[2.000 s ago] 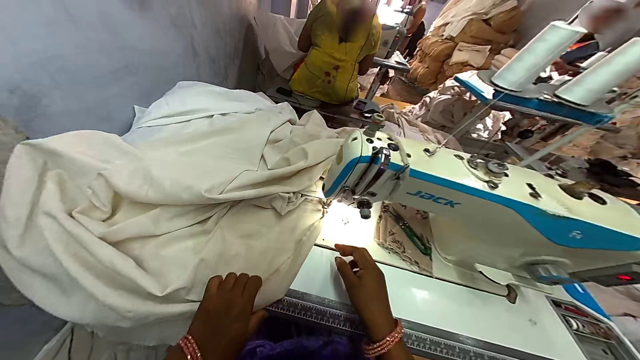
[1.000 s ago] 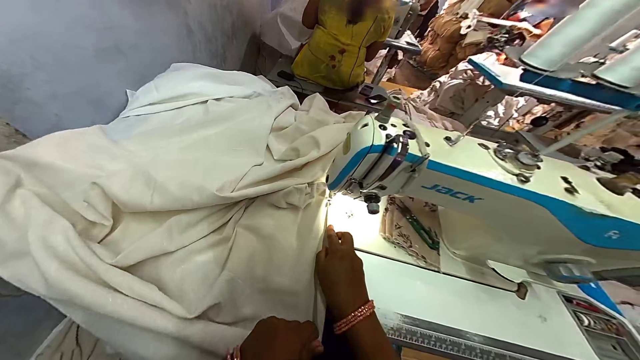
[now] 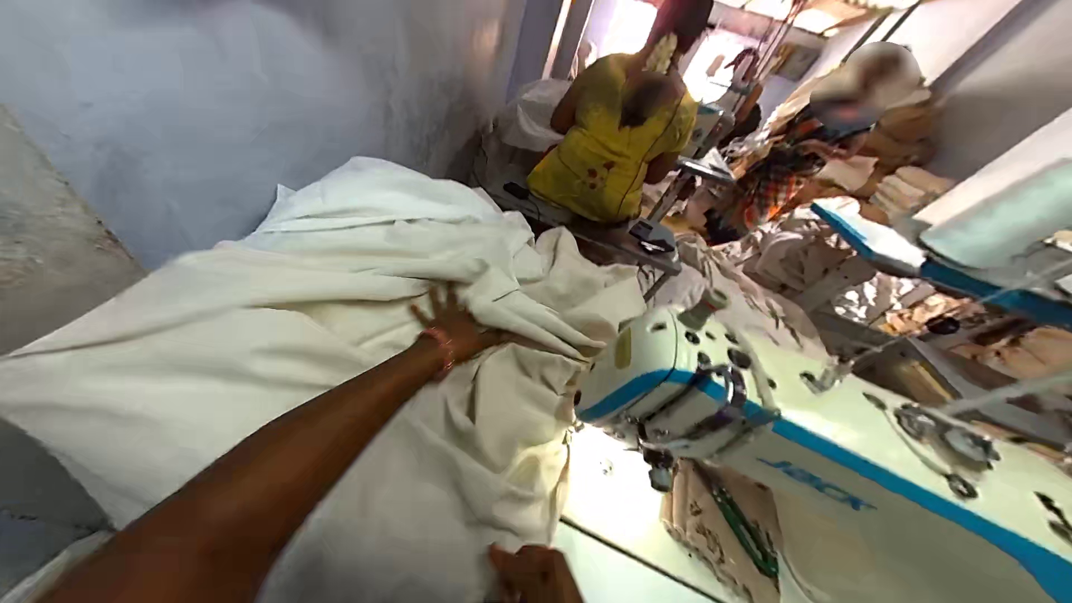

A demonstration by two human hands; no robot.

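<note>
A large sheet of off-white cloth (image 3: 276,352) lies in loose folds to the left of a Jack sewing machine (image 3: 804,469) and reaches in under its needle area. My left hand (image 3: 456,331) rests on the folds with its fingers spread, a bangle at the wrist. Low in the view, my right hand (image 3: 536,574) is by the cloth's right edge near the machine bed (image 3: 615,494); its fingers are bent and partly cut off by the frame, so its hold cannot be told. The machine's lamp lights the bed. A green-handled tool (image 3: 741,523) lies on a folded patterned cloth (image 3: 691,511) beneath the arm.
White thread cones (image 3: 1005,209) stand over a blue rack (image 3: 963,276) at the right. A person in a yellow top (image 3: 615,138) sits beyond the cloth, and another person (image 3: 787,159) is farther back among cloth piles. A grey wall (image 3: 251,109) borders the left.
My left hand has moved from the cloth's near edge up onto its middle folds. My right hand has drawn back from beside the needle area to the bottom edge. The view has shifted.
</note>
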